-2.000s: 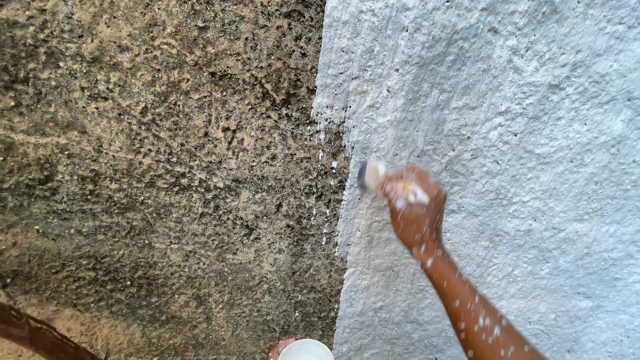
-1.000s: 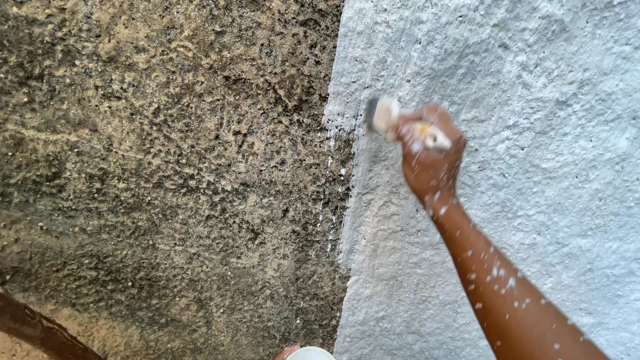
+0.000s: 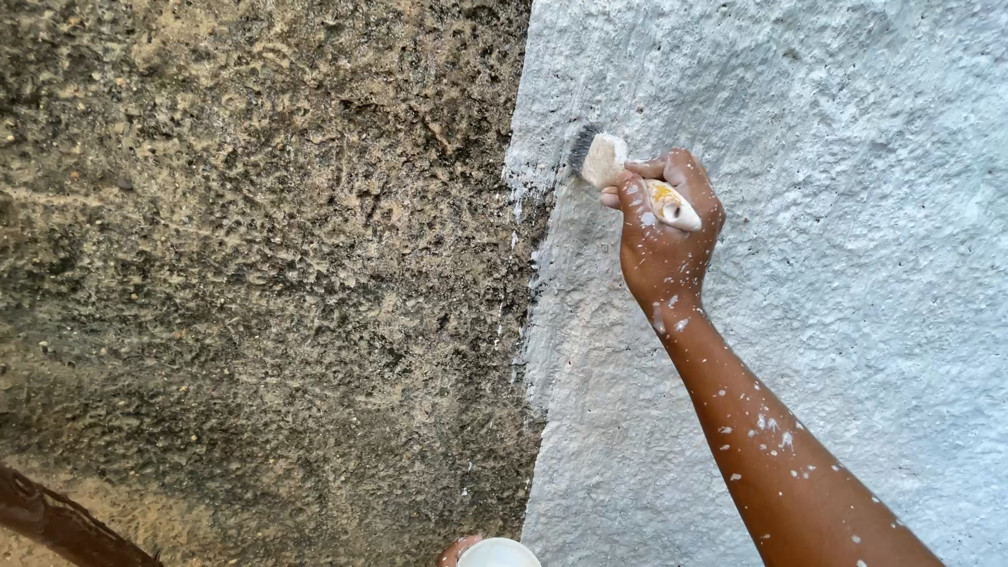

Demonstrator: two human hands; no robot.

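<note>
My right hand (image 3: 669, 228), spattered with white paint, grips a paintbrush (image 3: 605, 160) by its handle. The dark bristles point up and left and rest against the white-painted part of the rough wall (image 3: 827, 260), a little right of the paint's edge. At the bottom edge, the fingers of my left hand (image 3: 457, 551) show beside a white container (image 3: 499, 554), which they hold; most of both is cut off, and what the container holds cannot be seen.
The bare, brown and grey part of the rough wall (image 3: 276, 236) fills the left side, with white drips near the paint's ragged edge. A reddish-brown pole or pipe (image 3: 67, 520) slants across the bottom left corner.
Over the two seconds my right hand has moved up the wall with the brush, most of it in the first second. The white container remains at the bottom edge.
</note>
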